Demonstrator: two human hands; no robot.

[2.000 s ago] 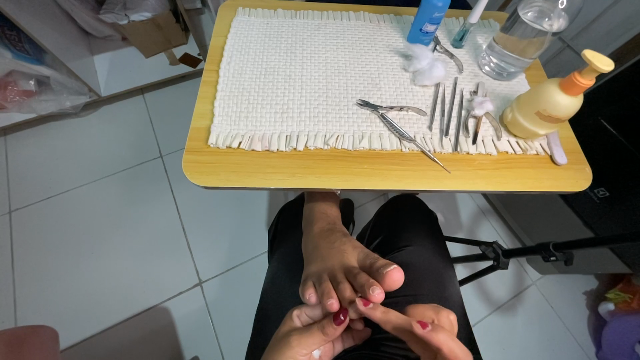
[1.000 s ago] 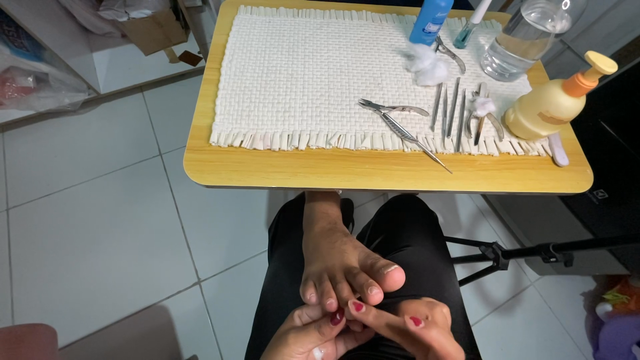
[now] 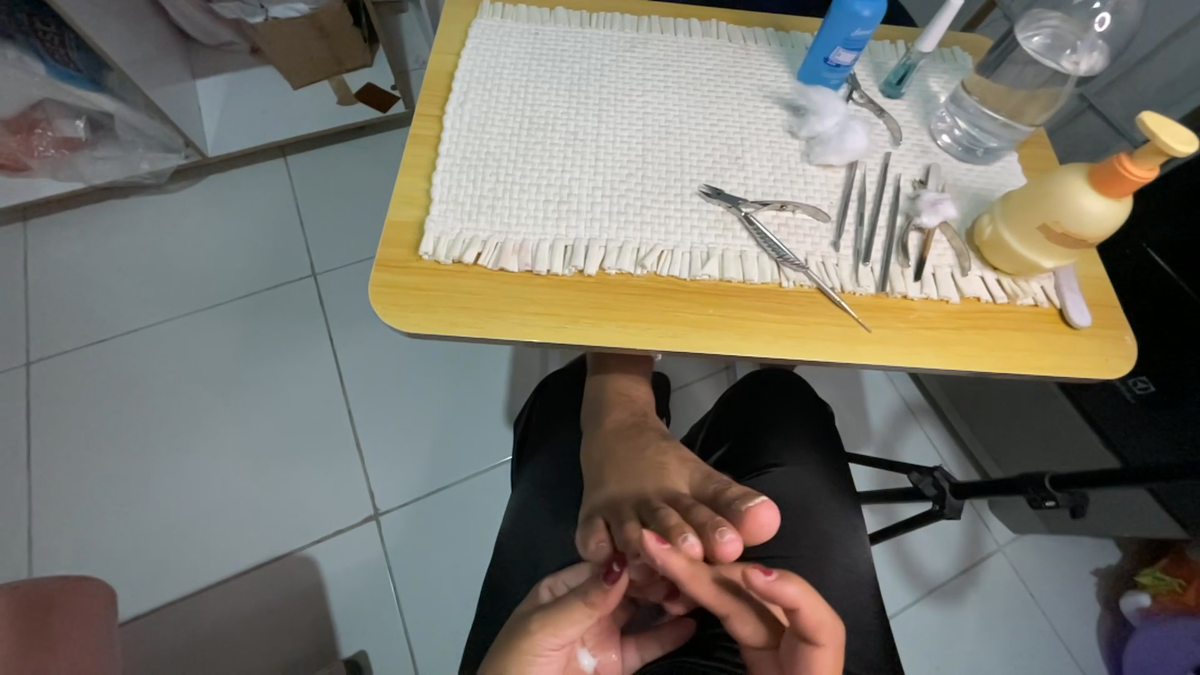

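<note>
A bare foot (image 3: 647, 469) rests over black-trousered legs, toes pointing toward me. My left hand (image 3: 581, 623) touches the underside of the smaller toes, its thumb beside them and a white smear on the palm. Fingertips of my right hand (image 3: 750, 600) press at the middle toes; no tool shows in either hand. Both have red nails. On the white woven mat (image 3: 609, 141) lie cuticle nippers (image 3: 787, 208) crossed with a pointed metal tool (image 3: 797, 262), several slim metal tools (image 3: 877, 211), more nippers (image 3: 886, 112) and cotton (image 3: 830, 127).
The wooden table (image 3: 656, 323) stands beyond the foot. It bears a yellow pump bottle (image 3: 1050, 220), a clear bottle of liquid (image 3: 1003, 103), a blue bottle (image 3: 842, 42), a small brush-capped bottle (image 3: 914, 66) and a nail file (image 3: 1072, 295). A black tripod (image 3: 937, 492) stands at right.
The fingers of my right hand have shifted slightly at the toes. The foot and the tools on the mat stay where they were.
</note>
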